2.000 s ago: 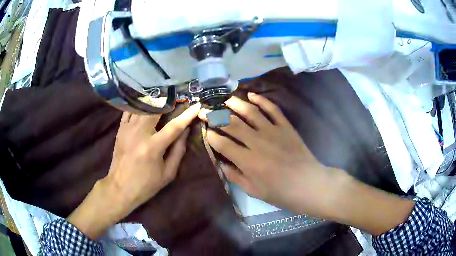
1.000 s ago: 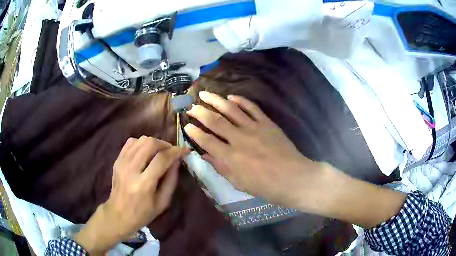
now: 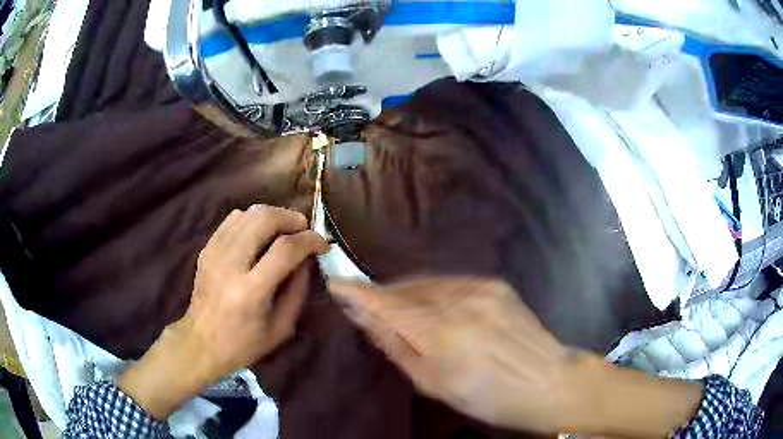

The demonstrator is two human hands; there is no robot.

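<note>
A large dark brown padded panel (image 3: 481,197) lies under the sewing machine head (image 3: 429,51) and spreads to both sides. A narrow gold-looking edge (image 3: 318,176) runs from the presser foot (image 3: 319,141) towards me. A small grey block (image 3: 348,155) sits right of the foot. My left hand (image 3: 257,274) pinches the brown fabric's edge below the foot, thumb and fingertips together. A bit of white (image 3: 339,261) shows between the two hands. My right hand (image 3: 464,343) is blurred, laid flat with fingers together on the panel; whether it grips anything is hidden.
White cloth (image 3: 562,43) is wrapped over the machine arm. A long white fabric piece (image 3: 640,206) lies along the panel's right edge. Quilted white material (image 3: 730,343) is at lower right. Thin pink and blue items (image 3: 730,219) lie at the right. A dark control panel (image 3: 749,84) is at upper right.
My left hand has drawn back from the foot along the seam edge. My right hand has moved down from beside the grey block. The brown fabric now covers the table-edge ruler and most of the white.
</note>
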